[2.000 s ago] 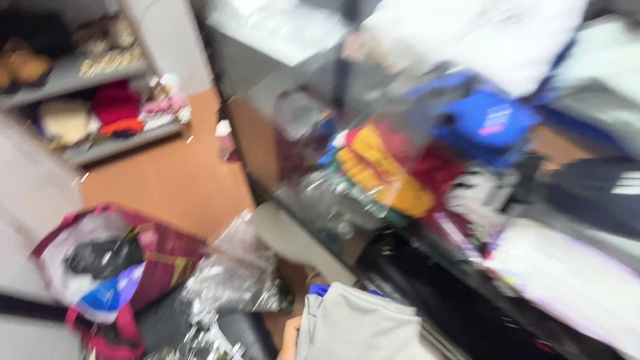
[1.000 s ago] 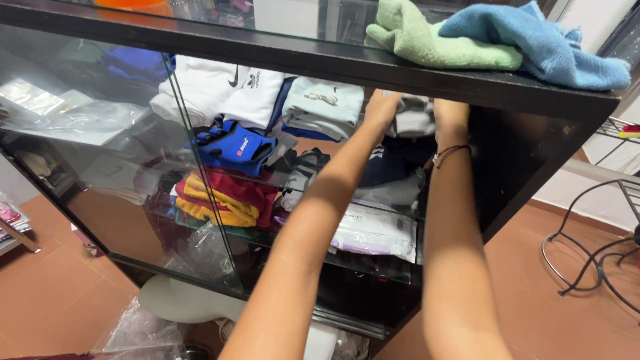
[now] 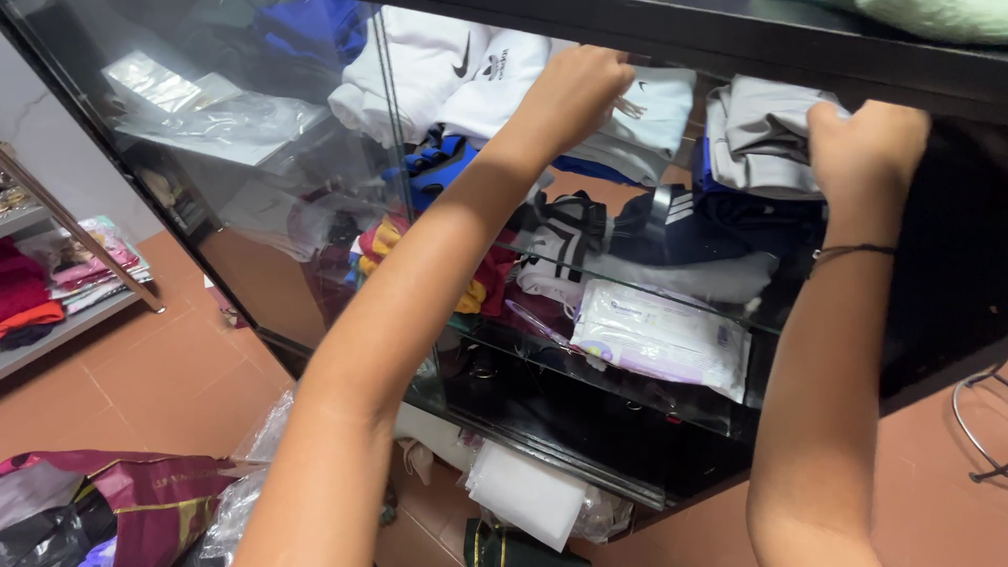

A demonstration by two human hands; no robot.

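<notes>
My left hand (image 3: 584,88) reaches into the glass display cabinet, its curled fingers at a folded pale garment with a small black logo (image 3: 660,102); whether it grips anything is hidden. White folded garments (image 3: 417,59) lie to its left. My right hand (image 3: 870,146), with a dark cord on the wrist, is at the right edge of a folded grey garment (image 3: 764,134), its thumb against the cloth; its grip is unclear. Beneath the grey garment are navy folded clothes (image 3: 728,224). A white and purple plastic packet (image 3: 661,335) rests on the glass shelf below.
The cabinet's black top frame (image 3: 693,39) runs just above both hands. A glass door edge (image 3: 394,118) stands left of my left forearm. Clear plastic bags (image 3: 228,110) lie on the left. A maroon bag (image 3: 169,496) sits on the tiled floor, and a metal wire leg (image 3: 965,417) stands at right.
My hands, together at the grey garment one second ago, are now apart, the left one over by the pale garment. Two seconds ago a grey garment was held outside the cabinet. The view has shifted.
</notes>
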